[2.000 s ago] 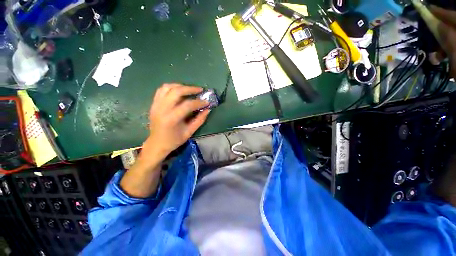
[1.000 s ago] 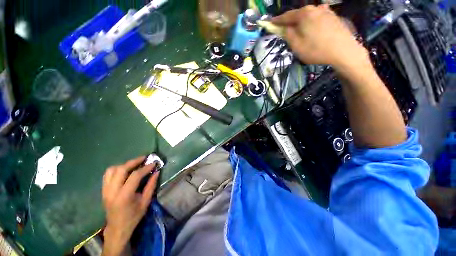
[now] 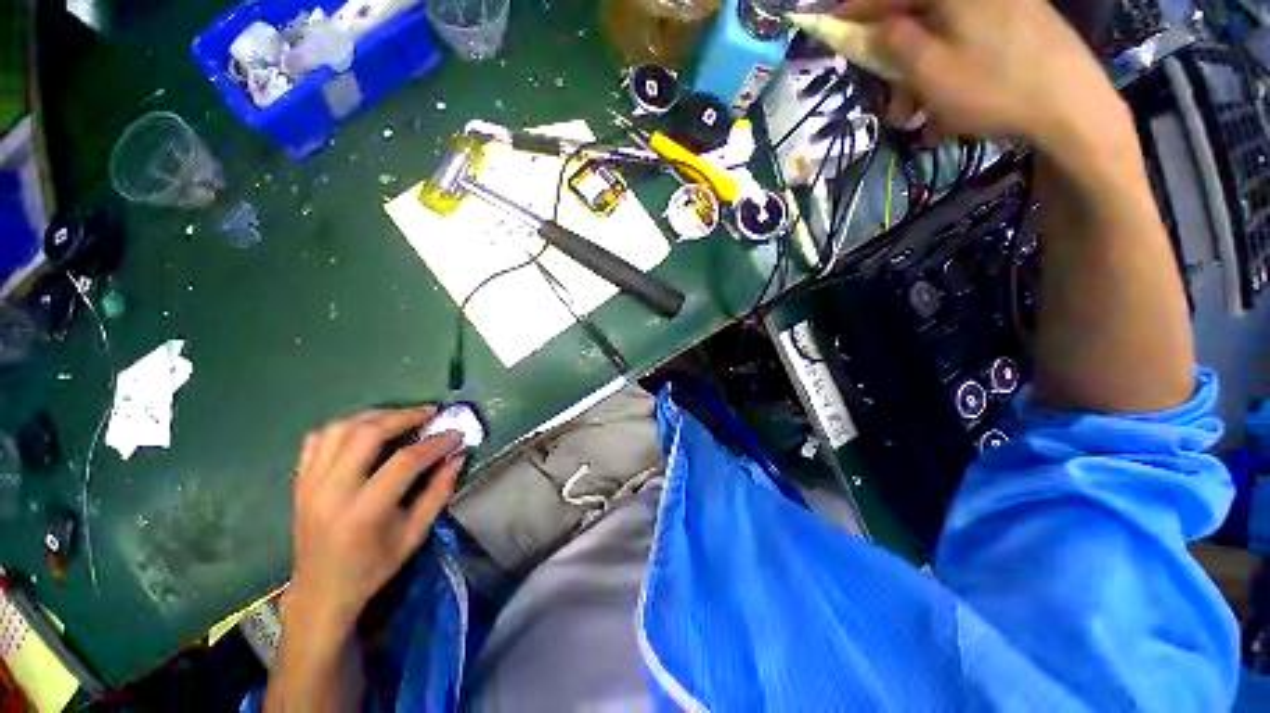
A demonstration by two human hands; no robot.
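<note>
My left hand (image 3: 369,502) is near the bench's front edge. Its thumb and fingers hold a small round unit (image 3: 454,425) with a whitish face and dark rim. My right hand (image 3: 961,63) is at the upper right. It holds a pale cream stick (image 3: 840,38), whose tip is at the metal top of the light blue dispenser bottle (image 3: 740,63). The palm side of both hands is hidden.
A hammer (image 3: 609,265) and a small gold-and-black module (image 3: 596,185) lie on pale yellow paper (image 3: 508,323). Yellow-handled cutters (image 3: 696,166), round parts and cables are right of it. A blue tray (image 3: 318,114), clear cup (image 3: 165,158) and white scrap (image 3: 146,400) are left.
The view has swung right. My right hand has come from the right edge to the bottle with the cream stick. My left hand still holds the round unit, its whitish face now showing more.
</note>
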